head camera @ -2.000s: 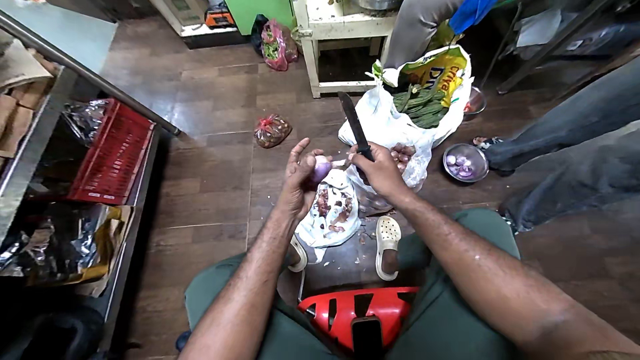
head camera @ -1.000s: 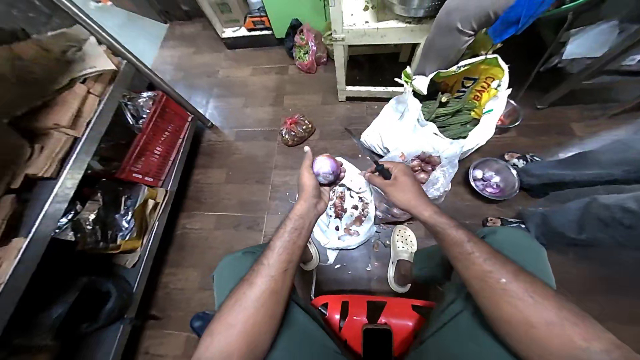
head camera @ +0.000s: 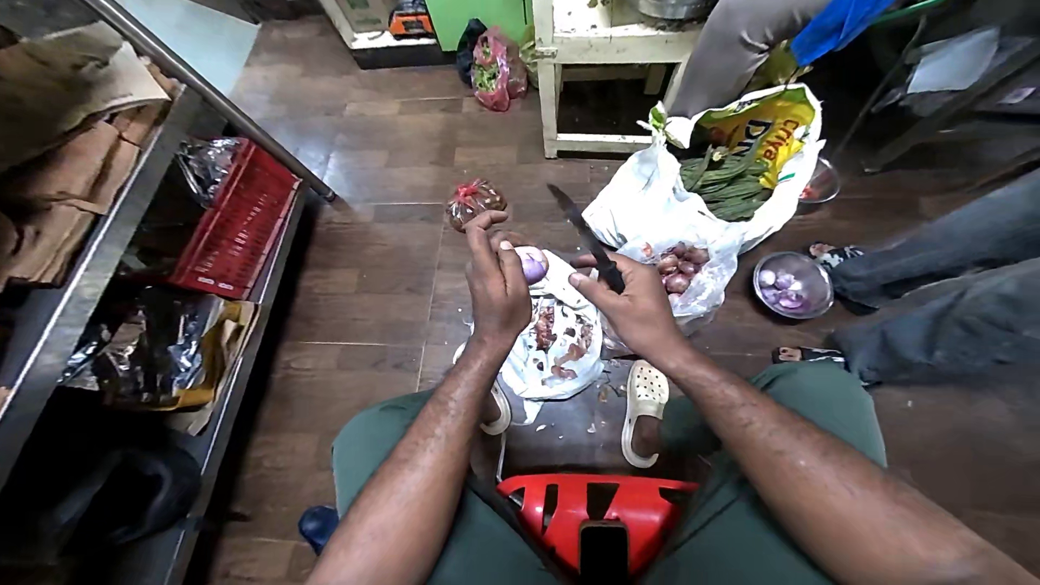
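Observation:
My left hand holds a peeled purple onion between thumb and fingers. In my right hand is a black-handled knife, its dark blade pointing up and to the left. Below both hands a white plastic bag lies on the floor with onion skins on it. Right of my right hand, a clear bag holds unpeeled red onions. Farther right, a steel bowl contains several peeled onions.
A white sack of long green vegetables stands ahead on the right, near another person's legs. A small tied bag lies ahead. Shelving with a red crate is on the left; a cream wooden table stands beyond.
The knife blade, foreshortened a second ago, now shows at length, pointing up and left. The onion has stayed in my left hand, which has turned so its back shows more.

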